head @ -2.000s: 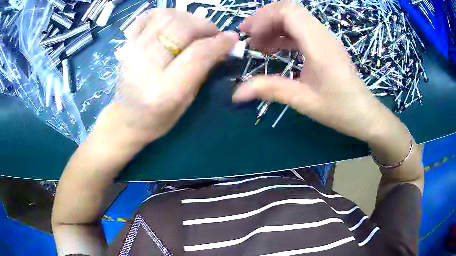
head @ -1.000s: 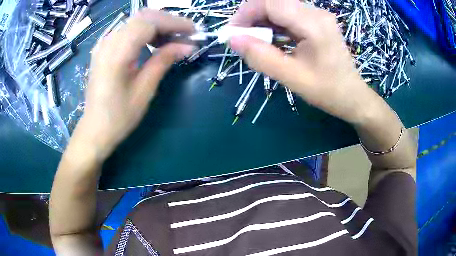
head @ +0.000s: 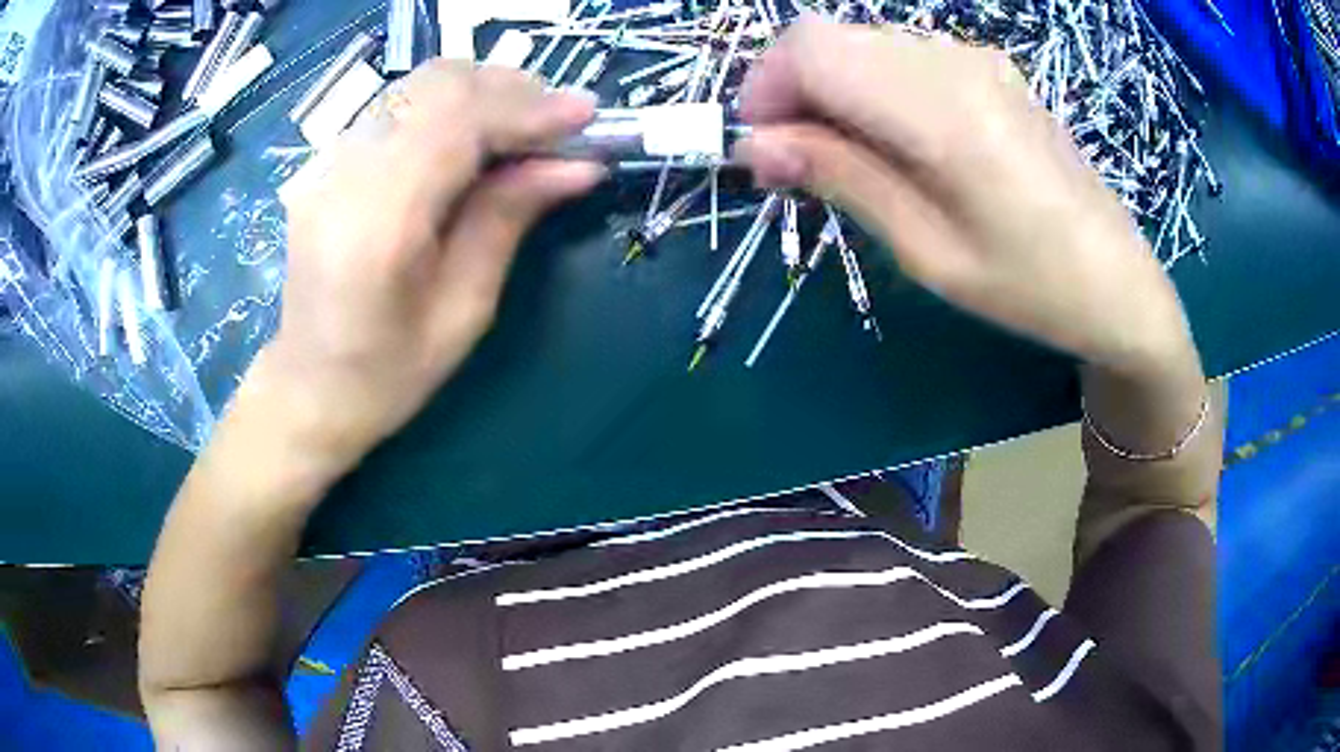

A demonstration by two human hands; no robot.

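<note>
My left hand (head: 404,243) is at upper left centre, its thumb and fingertips pinching the left end of a shiny metal tube (head: 614,134). A white sleeve (head: 685,129) sits in line with the tube, at its right. My right hand (head: 941,176) pinches the right end of this piece with thumb and fingers. The piece is held level above the bench. What lies inside the fingertips is hidden, and the hands are slightly blurred. Loose rod inserts (head: 717,312) lie on the bench just below and behind my hands.
Metal tubes (head: 179,172) lie heaped at left on a clear bag (head: 174,385). A large pile of rod inserts (head: 1117,110) is at right, beside a blue container (head: 1234,59). White sleeves (head: 341,100) lie behind my left hand. The dark green bench (head: 588,426) has a curved front edge.
The metal tube and white sleeve now show in line between both hands. One second ago my right hand held the white sleeve, with my left hand apart from it. My right hand has shifted right.
</note>
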